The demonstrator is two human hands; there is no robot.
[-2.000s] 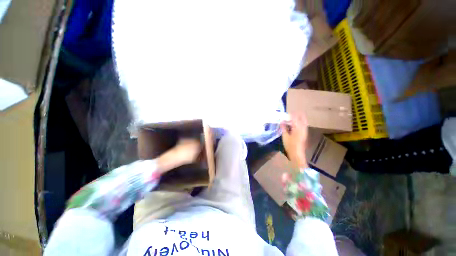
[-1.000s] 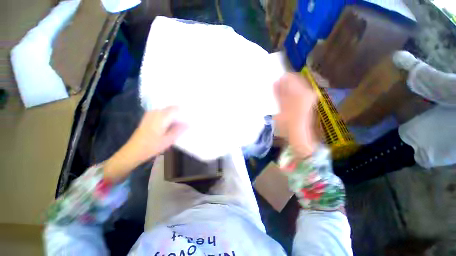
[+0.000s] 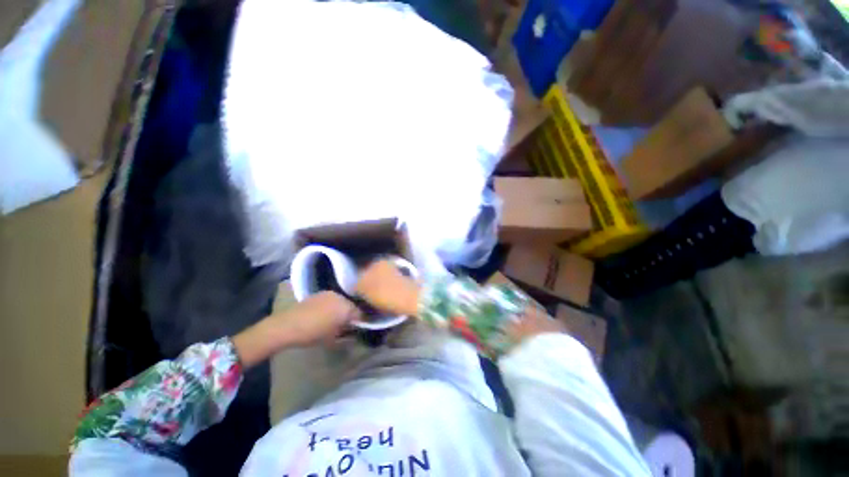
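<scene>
A small brown open-top carton [image 3: 358,231] stands between my thighs. A white foam sheet [image 3: 312,268] is bent into a curl at the carton's opening, with its edge showing on both sides of my hands. My left hand [image 3: 326,315] is at the near left part of the curl, and my right hand [image 3: 386,287] is over its middle. Both hands are close together and hold the foam; the fingertips are blurred and partly hidden. A large glaring white bag of foam sheets [image 3: 358,121] lies just beyond the carton.
At left is a cardboard-covered table [image 3: 47,326] with a white foam strip [image 3: 33,130]. At right are loose brown cartons [image 3: 540,207], a yellow crate [image 3: 582,168] and a blue bin [image 3: 559,33]. A person's white-covered arm [image 3: 801,186] is at the right edge.
The foam sheet held spread between my hands a second ago is now curled at the carton's opening. Both hands have come together there, the right one moving left and down.
</scene>
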